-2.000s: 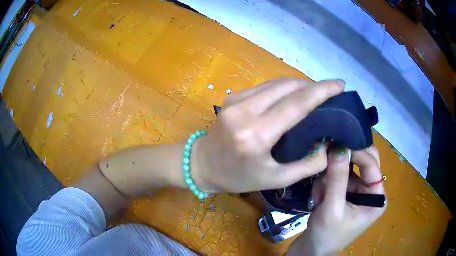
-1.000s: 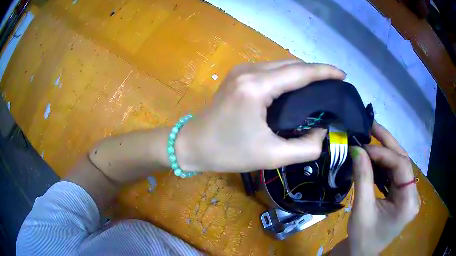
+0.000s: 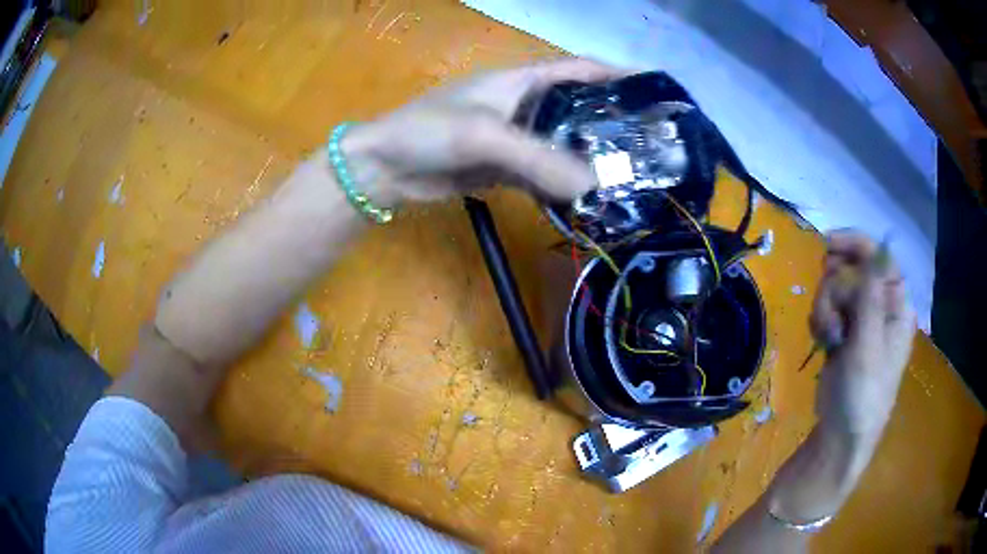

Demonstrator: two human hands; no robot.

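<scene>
My left hand [image 3: 487, 135] holds the black head shell [image 3: 695, 124] from its left side, tilted back so the circuit board [image 3: 639, 152] inside faces up. The black round base housing [image 3: 606, 379] lies open below it, with a small round silvery motor [image 3: 686, 278] inside. Thin red and yellow wires [image 3: 615, 260] run between the halves. A small white plug connector [image 3: 767, 241] sticks out at the right. My right hand [image 3: 860, 303] is off to the right, blurred and apart from the housing; whether its fingers hold anything is unclear.
A black antenna rod [image 3: 507, 292] lies left of the base housing. A silver-white mounting bracket [image 3: 639, 452] shows under the housing's front edge. A white sheet with a grey band [image 3: 779, 97] lies beyond the scratched orange-yellow tabletop [image 3: 271, 141].
My left hand has moved up and left and swung the head shell back, exposing its board. My right hand has withdrawn from the shell to the right. The yellow-taped cable end no longer shows.
</scene>
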